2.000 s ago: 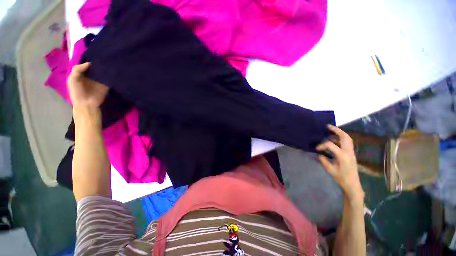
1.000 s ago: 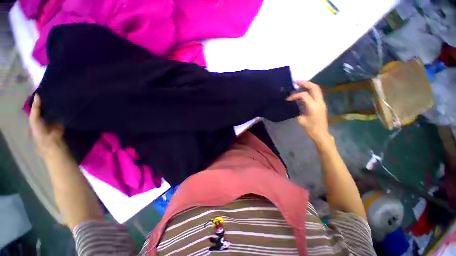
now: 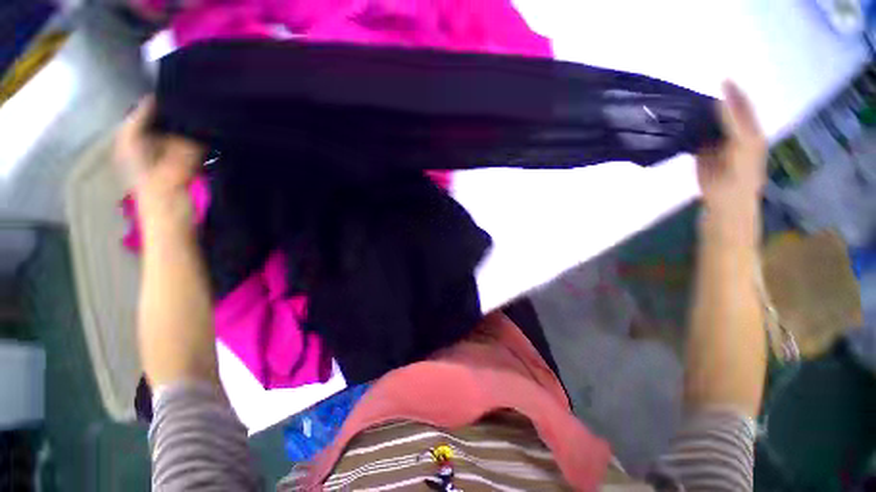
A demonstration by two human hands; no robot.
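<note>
A black garment lies over the table's front edge, against the apron. Its sleeve is stretched out flat from left to right between my hands. My left hand grips the sleeve's wide end at the left; the fingers are blurred and partly behind the cloth. My right hand grips the narrow cuff end at the right, also blurred. A pale greyish patch with a small white mark shows on the sleeve near the cuff. Magenta garments lie behind the black one, and more magenta cloth shows under it at the front left.
The white table runs under the cloth, its front edge slanting up to the right. A beige tub stands left of the table. A stool with a pale seat stands at the right. Blue plastic is below the table edge.
Both hands have moved up and apart, away from the apron. The sleeve, earlier sloping or slack over the body, is now pulled nearly straight across. The view has shifted.
</note>
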